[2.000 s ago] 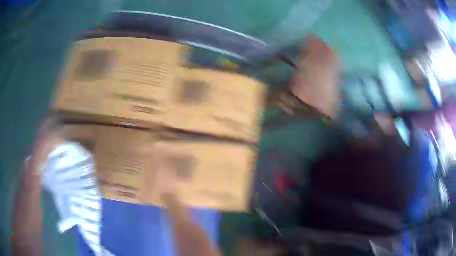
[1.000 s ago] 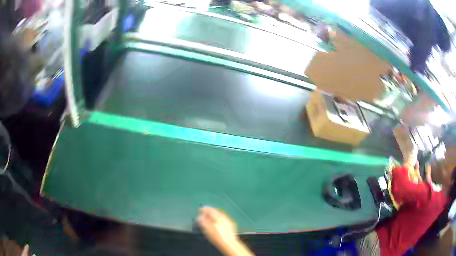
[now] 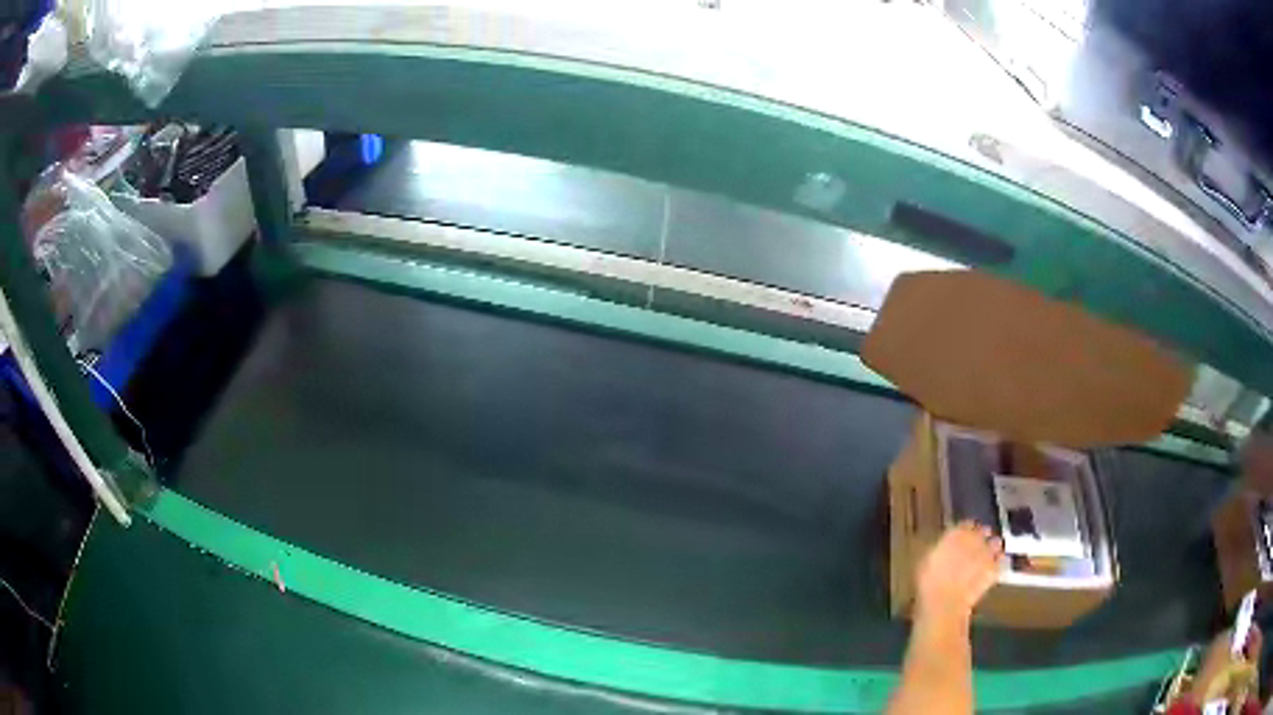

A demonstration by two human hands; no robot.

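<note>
An open brown carton (image 3: 914,524) lies on the dark conveyor belt at the right. Its lid (image 3: 1026,363) stands raised at the back, plain brown inside. A white leaflet with dark print (image 3: 1040,517) lies on top inside, within a pale lining. My right hand (image 3: 961,566) is at the carton's near rim, fingers curled over the edge beside the leaflet; the fingertips are partly hidden. My left hand is out of the picture.
A bright green rail (image 3: 461,629) runs between the belt (image 3: 559,447) and the dark green side table (image 3: 182,643). A green frame beam (image 3: 559,112) crosses above. Another carton (image 3: 1240,545) and part of a person are at the right edge. A white bin (image 3: 217,217) and plastic bags are at left.
The view has moved from stacked cartons to the table, then closer over the belt. My right hand has moved from above the table to the open carton's rim.
</note>
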